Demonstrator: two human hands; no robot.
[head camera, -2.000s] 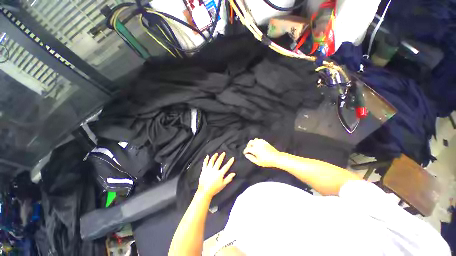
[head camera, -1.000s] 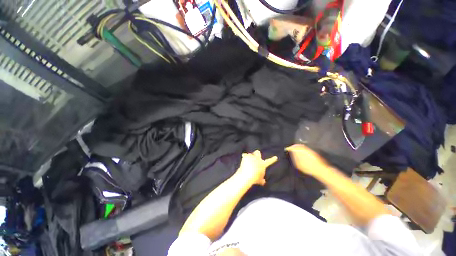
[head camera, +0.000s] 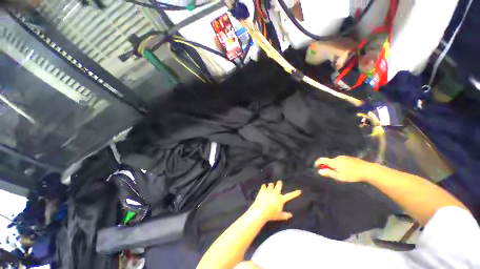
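A black garment piece (head camera: 237, 205) lies spread in front of me, its left part over a long grey bar (head camera: 142, 232). My left hand (head camera: 273, 202) rests on the cloth with fingers apart, holding nothing. My right hand (head camera: 345, 169) is closed around the steam iron's handle, whose red end (head camera: 326, 167) shows at the fingers. The iron's body is hard to make out against the dark cloth, and I cannot tell whether it touches the cloth.
More black cloth (head camera: 252, 121) is heaped behind, with white-striped pieces (head camera: 134, 202) and a green scrap (head camera: 129, 216) at left. The yellowish hose (head camera: 326, 89) runs down to the iron rest (head camera: 405, 152). Navy garments (head camera: 458, 126) lie at far right, a phone (head camera: 226, 35) at the back.
My right hand has moved to the iron, taken hold of it and brought it left off the rest. My left hand stays on the cloth. The camera view has shifted.
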